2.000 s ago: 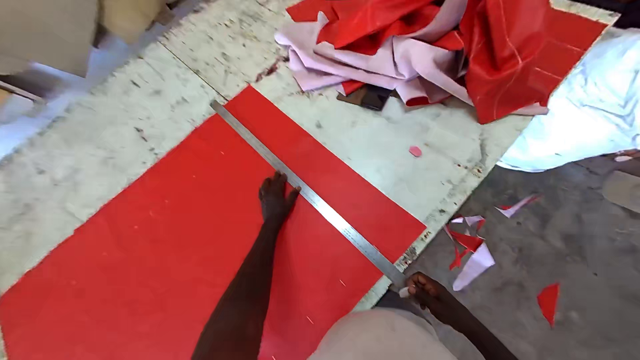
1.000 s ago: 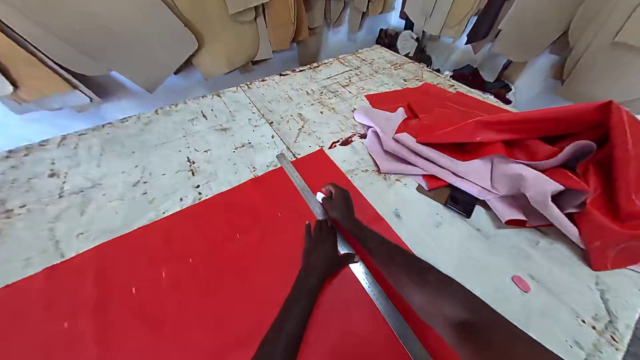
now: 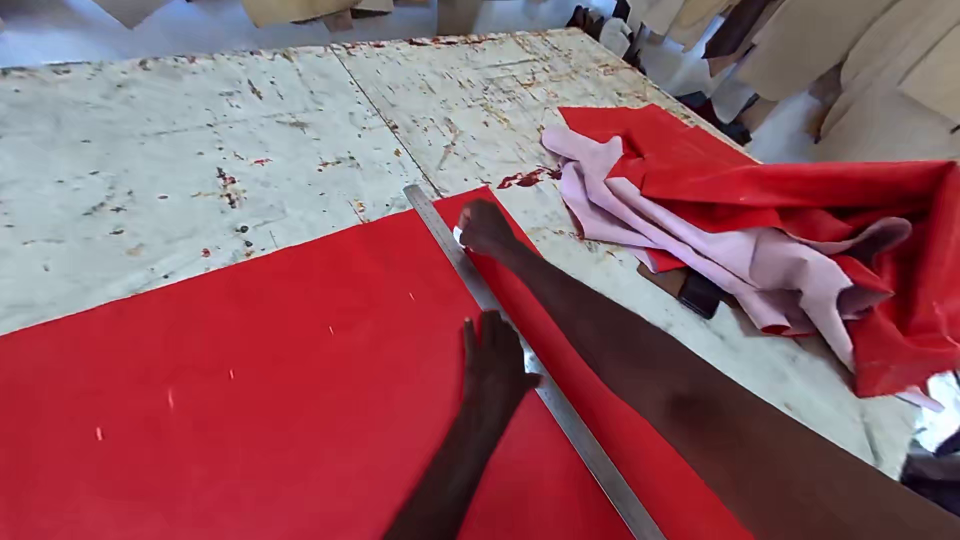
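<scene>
A flat sheet of red material [image 3: 285, 390] with several small pale marks lies on the table. Across it, near its right edge, runs a long metal ruler [image 3: 581, 435], whose far end sticks out past the sheet. My left hand [image 3: 495, 356] presses on the ruler near its middle, fingers apart and thumb across the metal. Close to the ruler's far end, my right hand [image 3: 486, 229] is closed on a small white piece, perhaps chalk [image 3: 457, 236], held at the ruler's right edge. My right forearm passes over the sheet's right strip and hides part of it.
The worn, stained tabletop [image 3: 225, 150] has a seam. At the right lies a crumpled heap of red material with a pink underside [image 3: 750, 255], and a small black object [image 3: 701, 292] beside it. Beyond the table, tan and brown flat pieces [image 3: 795, 45] hang or lean.
My right hand has gone from the ruler's near end, two seconds ago, to near its far end. The view has swung a lot.
</scene>
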